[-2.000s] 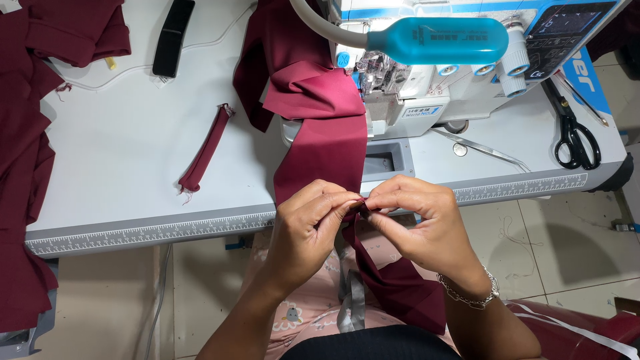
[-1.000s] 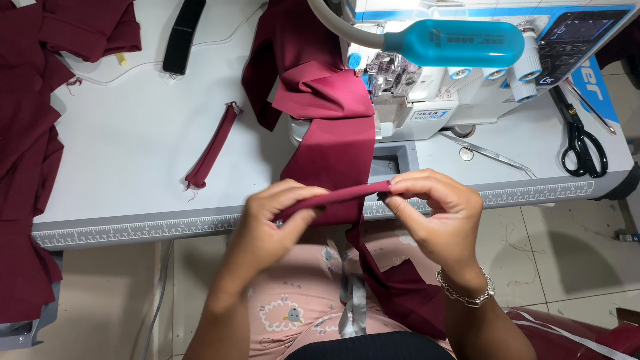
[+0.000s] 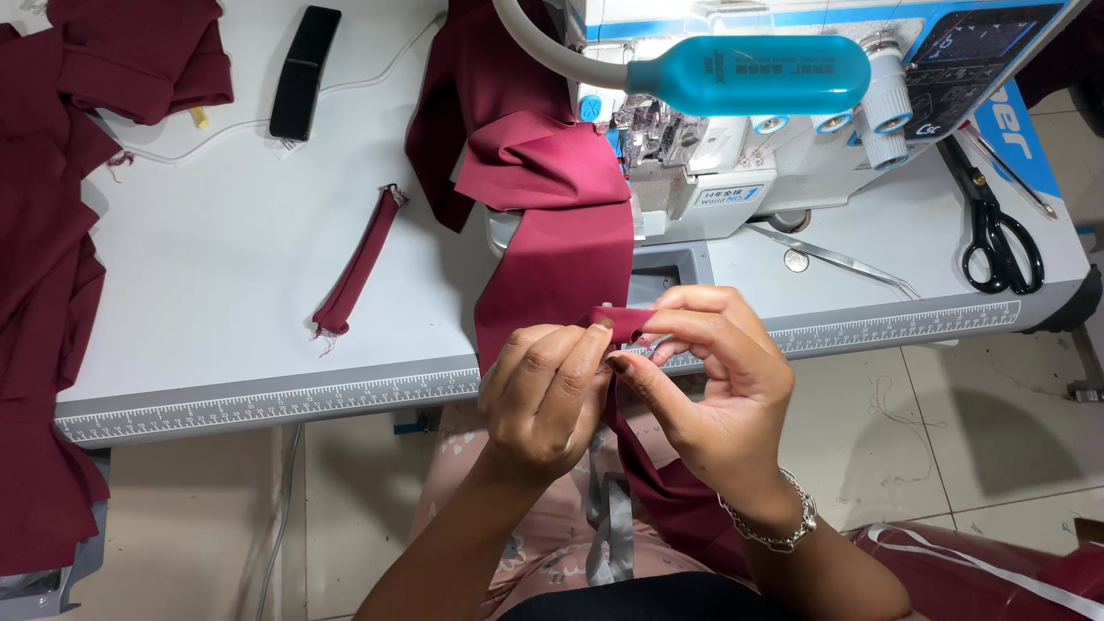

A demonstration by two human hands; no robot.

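Note:
My left hand (image 3: pixel 548 392) and my right hand (image 3: pixel 720 388) hold a narrow folded strip of maroon fabric (image 3: pixel 623 322) between them, just over the table's front edge. Both thumbs are close together at the strip. Behind it, a wide maroon fabric panel (image 3: pixel 565 267) lies from the overlock sewing machine (image 3: pixel 707 164) down to the edge. More maroon fabric hangs below my hands across the lap. To the left on the table is a narrow maroon fabric tube (image 3: pixel 360 263) with loose threads at its ends.
Black-handled scissors (image 3: pixel 992 224), metal tweezers (image 3: pixel 837 259) and a coin (image 3: pixel 795 260) lie at the right. A black curved object (image 3: pixel 304 73) and a white cable (image 3: pixel 194 148) lie at the back left. Piled maroon fabric (image 3: pixel 43 285) covers the far left. A ruler strip (image 3: pixel 276 398) runs along the front edge.
One second ago my hands were apart with the narrow strip stretched between them; now they are close together and the strip is bunched or folded at the fingertips.

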